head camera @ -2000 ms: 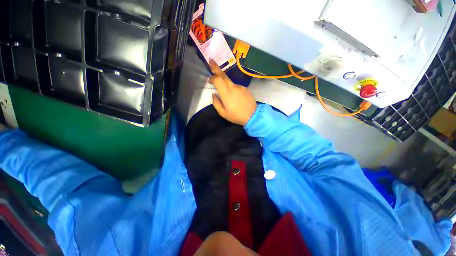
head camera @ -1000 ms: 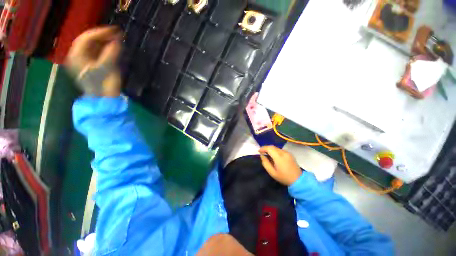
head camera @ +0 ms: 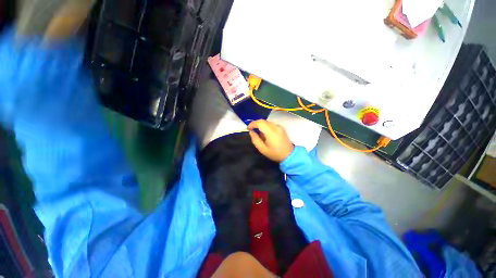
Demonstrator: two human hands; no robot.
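Observation:
The black blister tray [head camera: 136, 59] lies at the upper left, its pockets dark and blurred. My left hand [head camera: 51, 19] is at the top left, blurred and cut off by the picture's edge; its fingers and anything in them cannot be made out. My right hand [head camera: 273, 141] is above my lap with fingers curled; whether it holds something small cannot be told. The pink-and-white card [head camera: 230, 80] lies beyond it at the machine's near left corner, on a dark blue item [head camera: 251, 111]. My right hand does not touch the card.
The white-topped machine [head camera: 283, 32] stands at upper right, with a red stop button [head camera: 370, 117]. An orange cable [head camera: 340, 138] loops along its front. A pink-and-brown holder [head camera: 401, 20] with white paper and green-handled tools [head camera: 439, 27] is at its far side. Another black tray [head camera: 451, 117] stands right.
The view has shifted back from the far part of the tray, where several components showed. My left hand now appears at the top left edge. My right hand stays above the lap, away from the card.

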